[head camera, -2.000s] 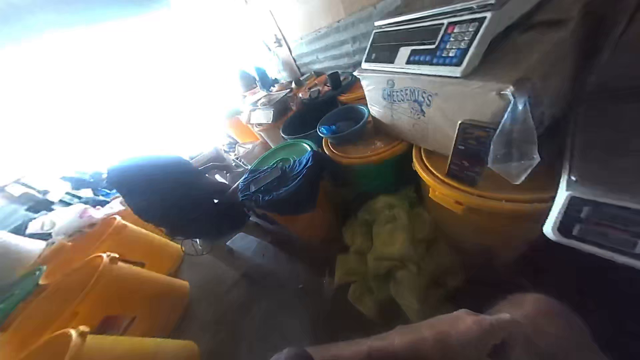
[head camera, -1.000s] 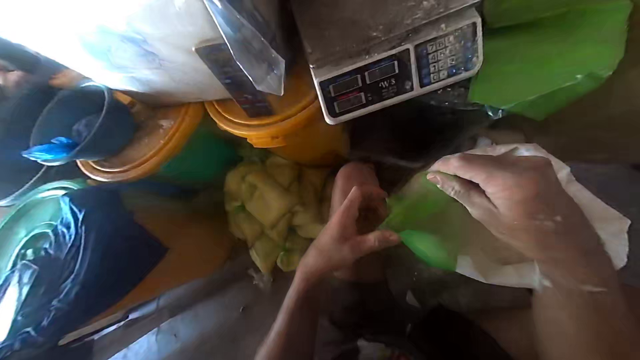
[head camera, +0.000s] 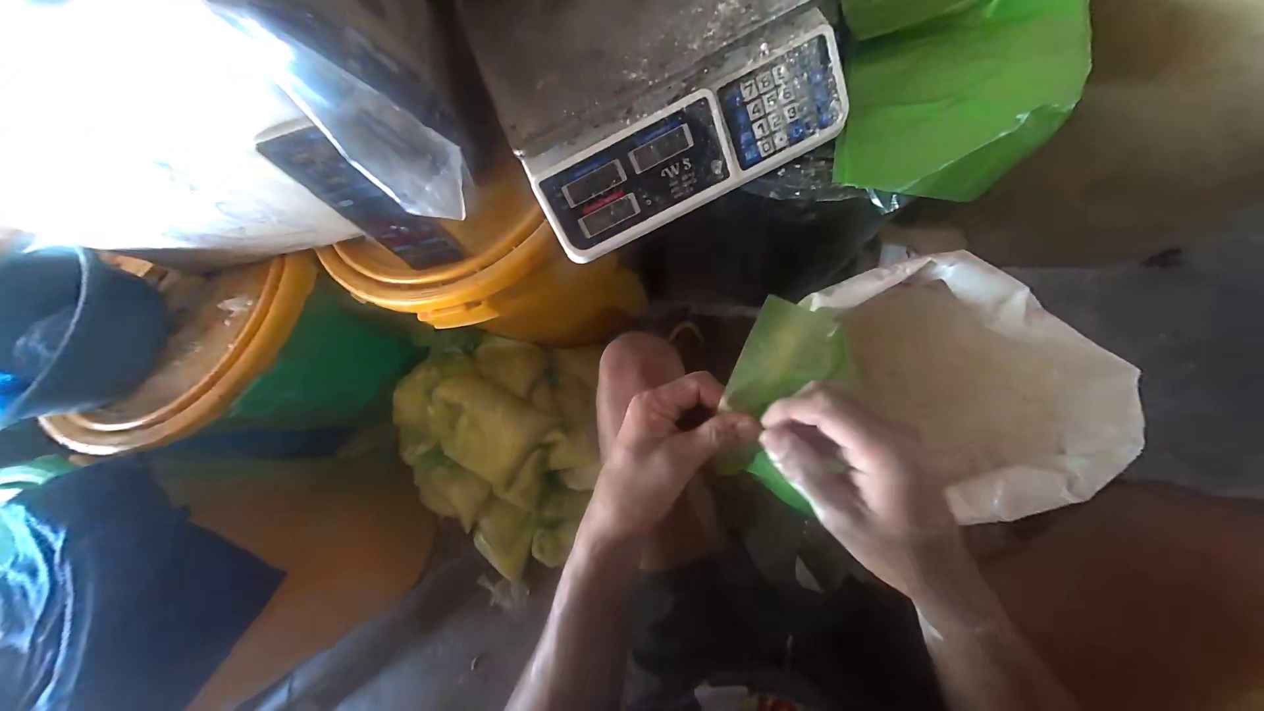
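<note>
Between my hands is a green plastic bag (head camera: 790, 360), its edge pinched by the thumb and fingers of my left hand (head camera: 671, 444). My right hand (head camera: 854, 469) has its fingertips at the same edge, close to the left ones; it is slightly blurred, and its hold on the plastic is partly hidden. Behind the right hand, an open sack with a rolled white rim (head camera: 1111, 434) holds a pale brown powder or flour-like material. A digital weighing scale (head camera: 691, 148) stands beyond both hands.
Green plastic sheeting (head camera: 968, 99) lies right of the scale. A yellow-lidded bucket (head camera: 494, 286) stands left of it, with a dark box (head camera: 360, 193) and clear plastic bag (head camera: 395, 148) above. Yellow-green mesh sacking (head camera: 484, 425) lies left of my knee. A blue-grey bucket (head camera: 99, 326) rests on another lid (head camera: 212, 365).
The view has swung from the buckets to the scale and my hands. Over the last second, my right hand has moved off the white-rimmed sack toward my left, and the fingertips have come together at the green plastic.
</note>
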